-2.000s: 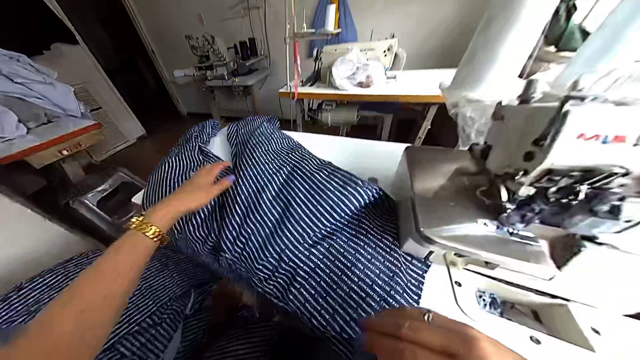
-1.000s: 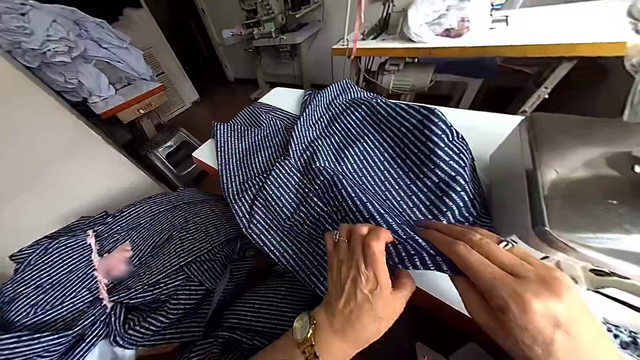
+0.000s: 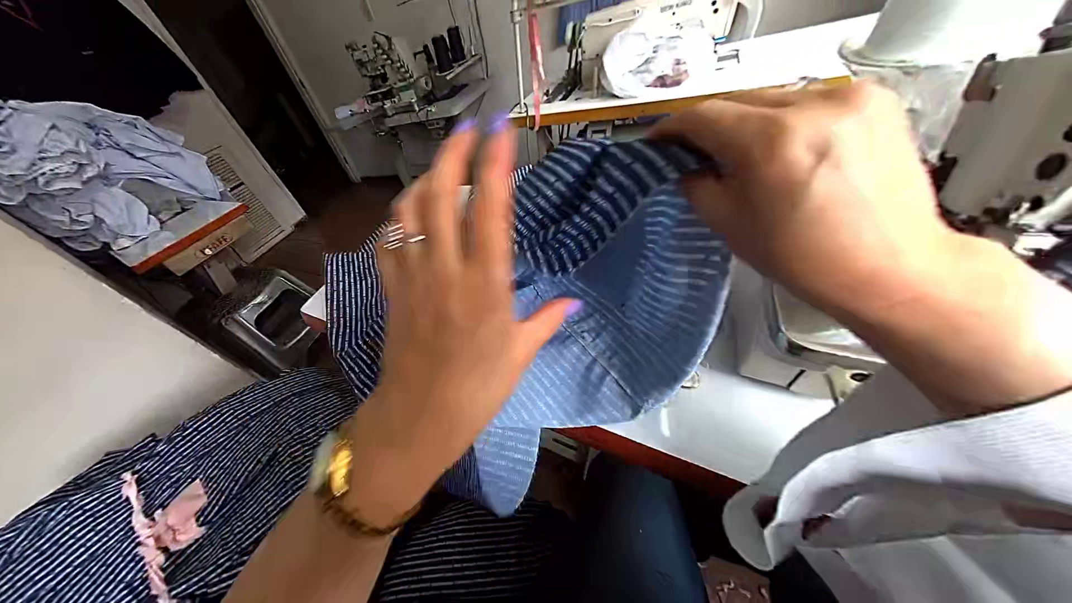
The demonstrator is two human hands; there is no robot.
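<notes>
Gathered in my right hand (image 3: 787, 167) is an edge of navy striped fabric (image 3: 578, 201), raised above the white sewing table. Its paler blue underside (image 3: 586, 352) shows and hangs past the table's front edge. My left hand (image 3: 452, 293), blurred, with a ring and a gold watch at the wrist, is in front of the cloth with fingers spread; whether its palm touches the cloth cannot be told. More navy striped fabric (image 3: 251, 444) lies at the lower left, with a torn pink cloth strip (image 3: 172, 523) on it.
An industrial sewing machine (image 3: 1005, 142) stands at the right on the white tabletop (image 3: 754, 419). Behind is another table (image 3: 645, 105) with a plastic-wrapped bundle (image 3: 649, 54). An overlock machine (image 3: 389, 75) stands farther back. Pale garments (image 3: 92, 176) are piled on a table at the left.
A second ago both hands were low on the fabric at the table's front edge. Now my right hand has lifted an edge of it, the pale underside shows, and my left hand is raised with fingers spread.
</notes>
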